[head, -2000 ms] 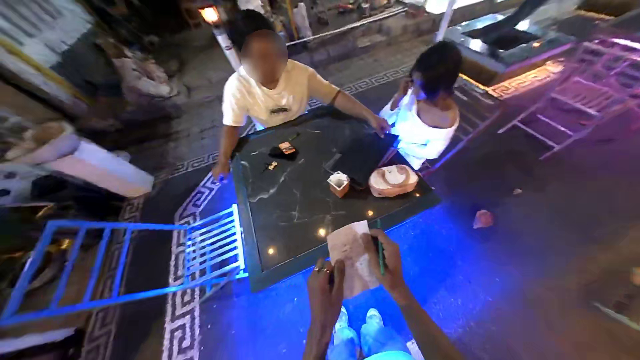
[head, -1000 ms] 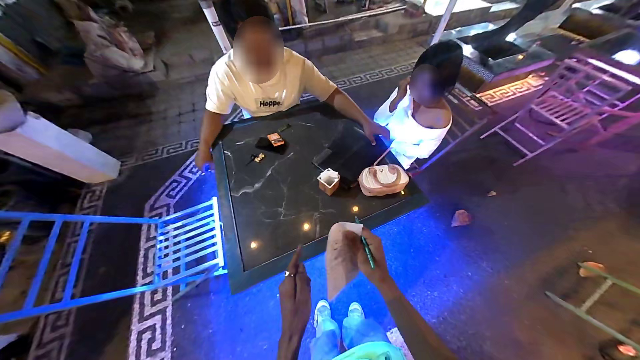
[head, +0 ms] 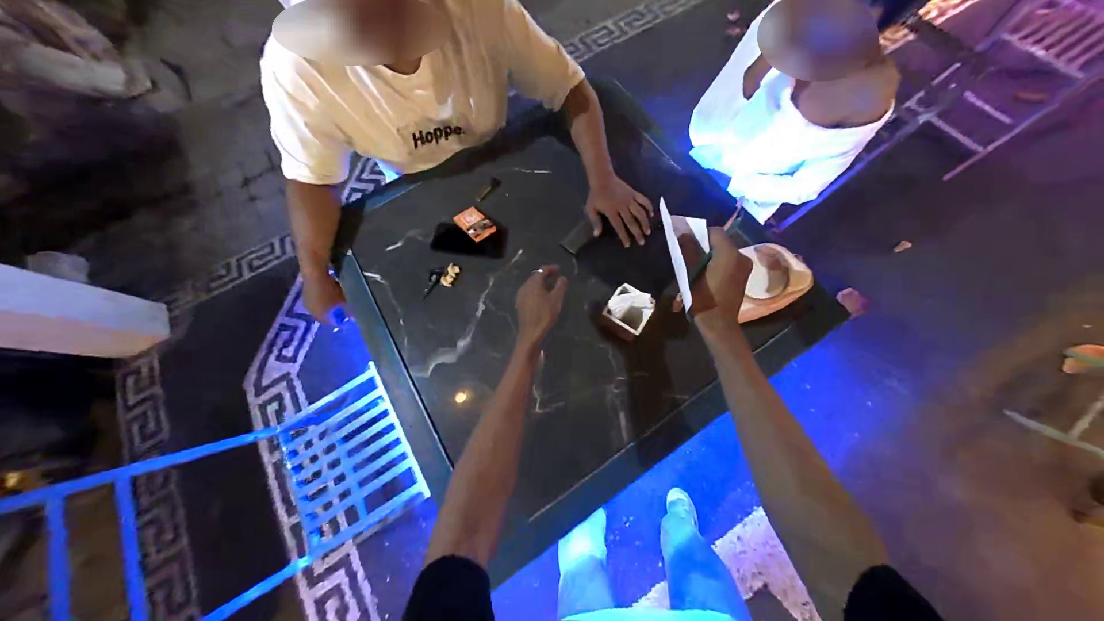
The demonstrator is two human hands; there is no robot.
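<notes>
Over the dark marble-look table [head: 483, 345], my left hand [head: 542, 302] is loosely curled, a ring on one finger, with no object visible in it. My right hand [head: 723, 280] grips a sheet of paper [head: 675, 254], seen nearly edge-on, and a thin green pen that is partly hidden by the fingers. Between my hands stands a small square box holding white tissues [head: 630, 309]. Beside my right hand lies a pink and white bag [head: 776, 280]. Farther left are a dark flat object [head: 466, 241] with an orange pack [head: 475, 223] on it, and keys [head: 444, 278].
A person in a white T-shirt [head: 431, 103] stands across the table, one hand flat on it near a black item. Another person in a white top [head: 785, 129] sits at the right corner. A slatted chair [head: 354, 457] is at the left edge. More chairs [head: 992, 95] are at upper right.
Both my hands have moved forward, from the near edge to over the tabletop. My left hand, beside the paper earlier, is now well apart from it. The view is closer to the table.
</notes>
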